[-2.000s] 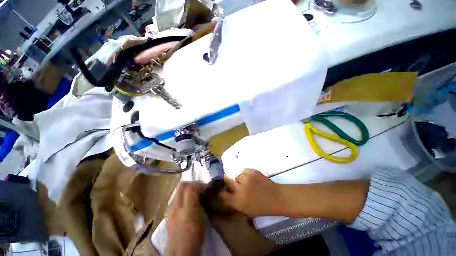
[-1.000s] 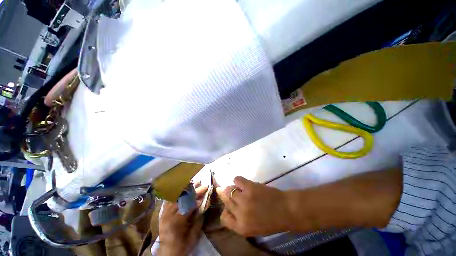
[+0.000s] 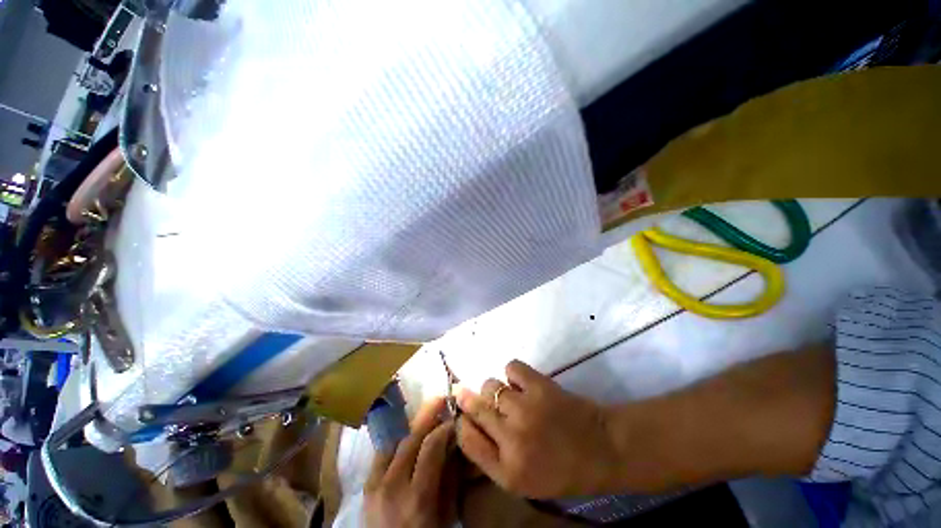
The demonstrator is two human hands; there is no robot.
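Observation:
My left hand (image 3: 411,476) and my right hand (image 3: 542,433), which wears a ring, meet fingertip to fingertip to the right of the sewing machine head. Both pinch brown cloth (image 3: 493,507), mostly covered by the fingers. A thin, dark metallic piece (image 3: 450,384) stands up between the fingertips; I cannot tell if it is a zipper or a tool. More brown cloth lies heaped behind the metal guard (image 3: 88,514). The needle and presser foot cannot be made out.
A white textured cover (image 3: 433,196) hangs over the machine arm. Scissors with yellow (image 3: 712,307) and green (image 3: 758,251) handles lie right of my hands. A yellow-brown strip (image 3: 805,139) lies behind. Keys (image 3: 103,320) lie on the machine head, far left. A ruler strip runs beneath my right forearm.
The view has moved in closer to the machine arm and hands. My hands stay together on the brown cloth, and the thin metallic piece now shows between the fingertips.

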